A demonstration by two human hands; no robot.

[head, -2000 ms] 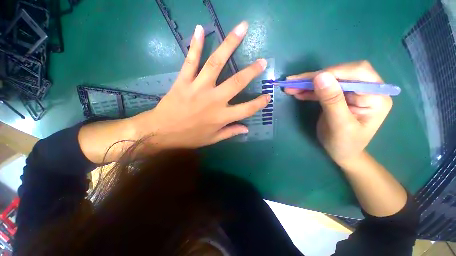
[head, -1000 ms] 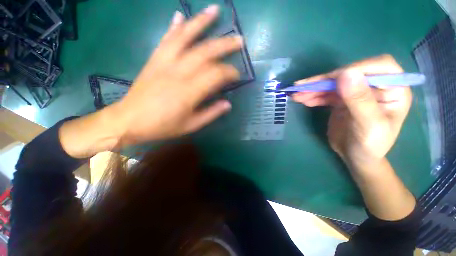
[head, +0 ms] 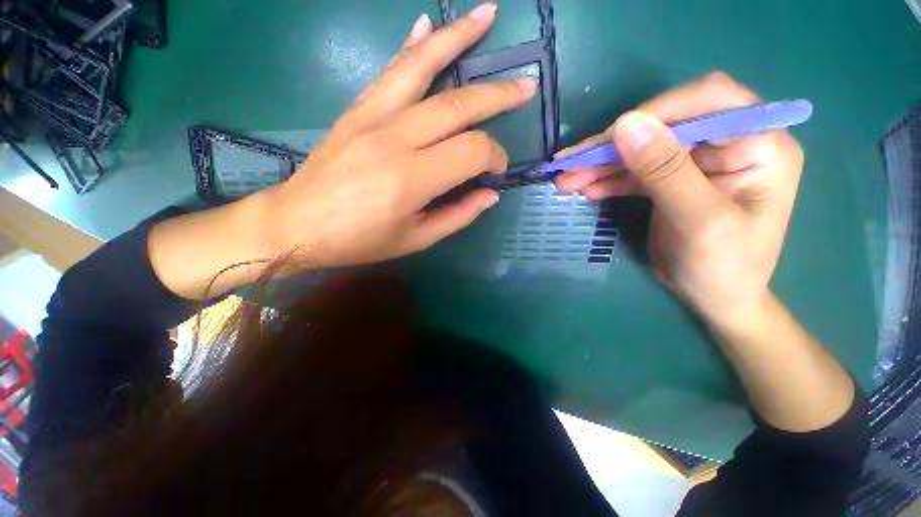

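Note:
My right hand [head: 707, 192] holds blue-purple tweezers [head: 697, 129], their tip at the lower right corner of a black plastic frame [head: 505, 58]. My left hand [head: 404, 167] lies over the frame's left side, fingers spread and thumb and fingertip near its lower edge. Whether it grips the frame is partly hidden. Below the frame lies a clear liner sheet [head: 550, 237] with rows of slot-like marks and several small black adhesive pads [head: 602, 242] at its right side. Any pad at the tweezer tip is too small to tell.
A second black frame [head: 202, 167] lies left of my left wrist, over pale film. A tangled heap of black frames [head: 76, 76] is at the upper left. Dense black rows with a greyish edge [head: 904, 202] stand at the far right. Red items [head: 12, 369] show at the lower left.
The frame has moved right and down, with my left hand on it, over the liner's upper part. The tweezer tip has moved from the pads to the frame's corner. The liner lies slightly further right.

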